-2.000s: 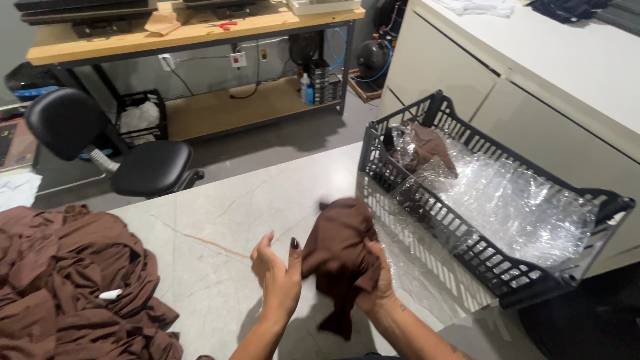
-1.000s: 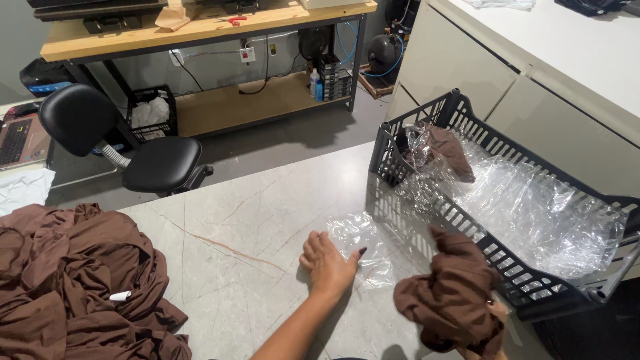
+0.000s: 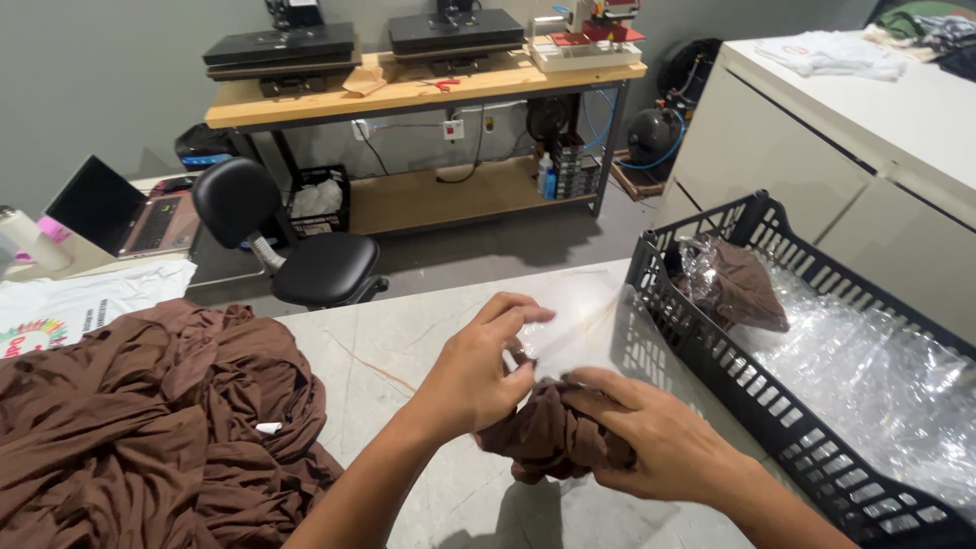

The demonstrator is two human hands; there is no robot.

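My left hand (image 3: 484,362) pinches the edge of a clear plastic bag (image 3: 579,320) above the marble-patterned table (image 3: 381,343). A bundled brown cloth (image 3: 560,435) is gripped in my right hand (image 3: 648,427), at the near end of the bag. Whether any of the cloth is inside the bag cannot be told. At the left lies a large heap of brown fabric (image 3: 137,427) with a small white tag on it. To the right, a black plastic crate (image 3: 762,381) holds loose clear bags (image 3: 862,374) and a brown cloth in clear plastic (image 3: 740,282).
Beyond the table stand a black swivel chair (image 3: 328,267) and a wooden workbench (image 3: 419,88) with heat presses (image 3: 282,53). A laptop (image 3: 145,213) and a printed white fabric (image 3: 99,297) are at the left. A white cabinet (image 3: 808,122) stands behind the crate.
The plastic bag lay on the table under my left hand a second ago; now it is lifted. The brown cloth in my right hand has moved left, from beside the crate to the bag.
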